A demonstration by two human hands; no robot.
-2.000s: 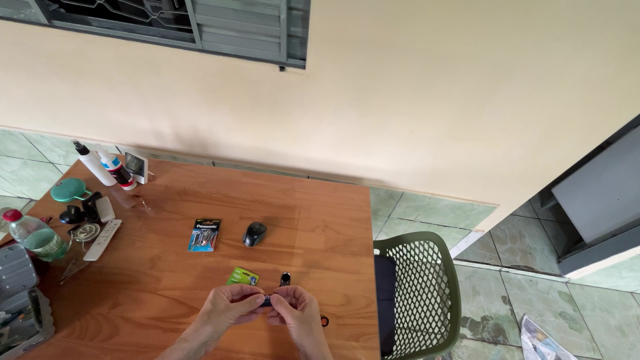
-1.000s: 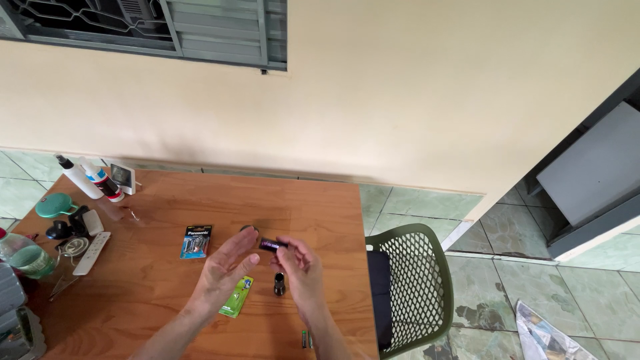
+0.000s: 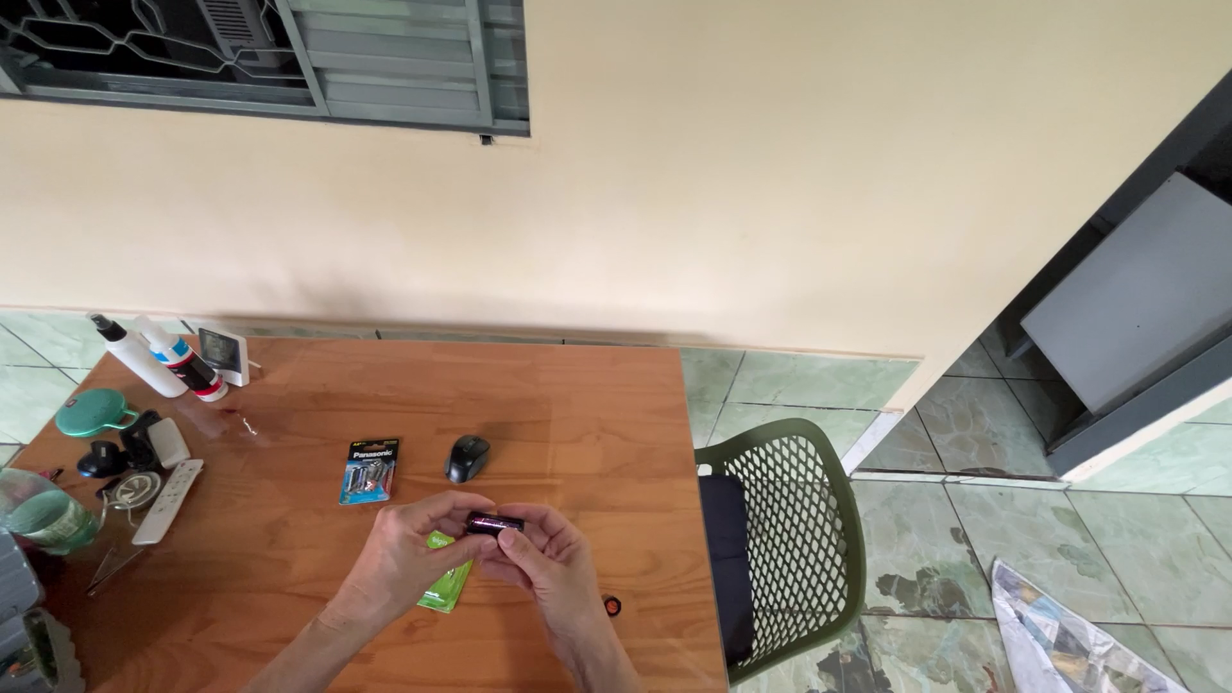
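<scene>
A small dark cylinder with a purplish sheen [image 3: 495, 524], perhaps a small flashlight body, is held level between the fingertips of my left hand [image 3: 414, 549] and my right hand [image 3: 549, 563]. Below my left hand lies a green package [image 3: 446, 589], partly covered by the fingers. A Panasonic battery blister pack [image 3: 370, 472] lies to the left of a black computer mouse [image 3: 468, 458], both beyond my hands. A small black ring-shaped part with an orange centre [image 3: 613, 605] rests on the wooden table just right of my right wrist.
On the table's left stand a white spray bottle [image 3: 140, 358], a second bottle [image 3: 188, 364] and a small framed display [image 3: 223, 354]. Nearer are a white power strip [image 3: 168, 502], a plastic bottle [image 3: 48, 515] and a grey container [image 3: 37, 635]. A green mesh chair [image 3: 794, 539] adjoins the right edge.
My hands, apart around the dark cylinder a second ago, have come together and both now finger it. The mouse, mostly hidden by my left hand then, shows fully again.
</scene>
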